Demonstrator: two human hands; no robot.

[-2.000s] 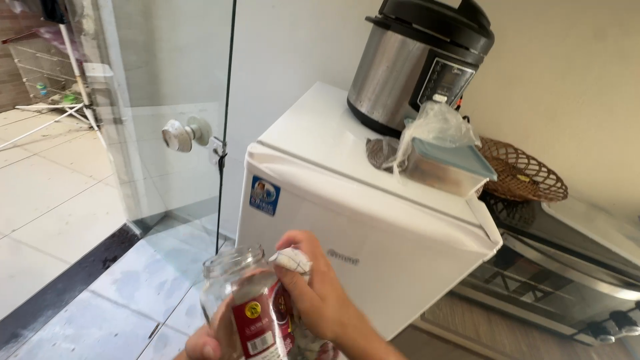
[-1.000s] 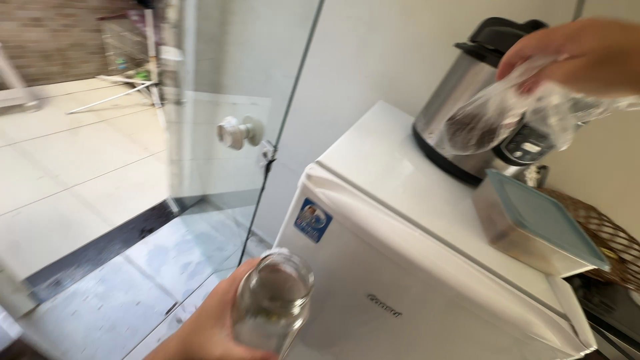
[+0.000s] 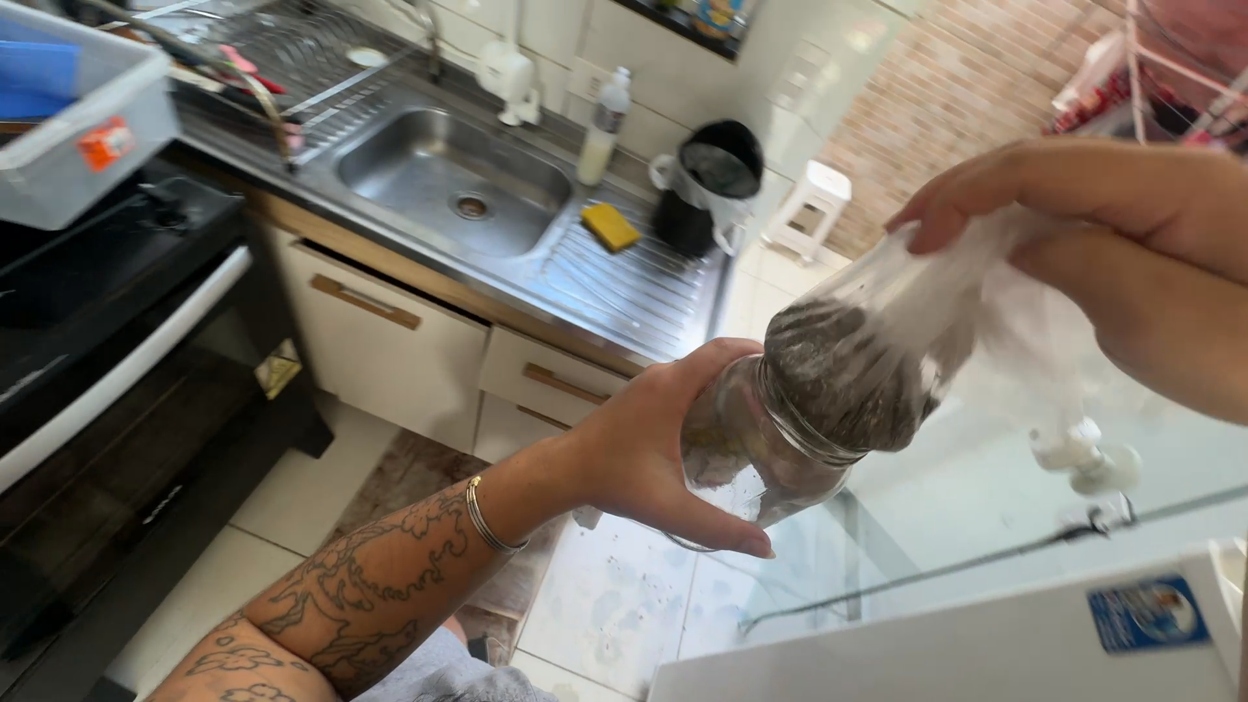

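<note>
My left hand (image 3: 653, 448) is wrapped around a clear glass jar (image 3: 770, 448), which tilts with its mouth toward the upper right. A clear plastic bag (image 3: 858, 370) of dark, fine contents lies against the jar's mouth. From the right, my right hand (image 3: 1102, 234) grips the gathered upper part of this bag. Whether the bag is tied or loose at the top cannot be told, and the jar's mouth is partly hidden behind it.
Beyond the hands is a steel sink (image 3: 448, 185) with a yellow sponge (image 3: 610, 226), a plastic bottle (image 3: 604, 127) and a black bin (image 3: 707, 185) beside it. A black stove (image 3: 146, 390) stands at left. The white fridge (image 3: 975, 634) is at lower right, near a glass door (image 3: 936, 507).
The view has swung from the fridge toward the sink. The bag, held over the fridge a second ago, is now at the jar's mouth. Two seconds ago it lay on the plastic container.
</note>
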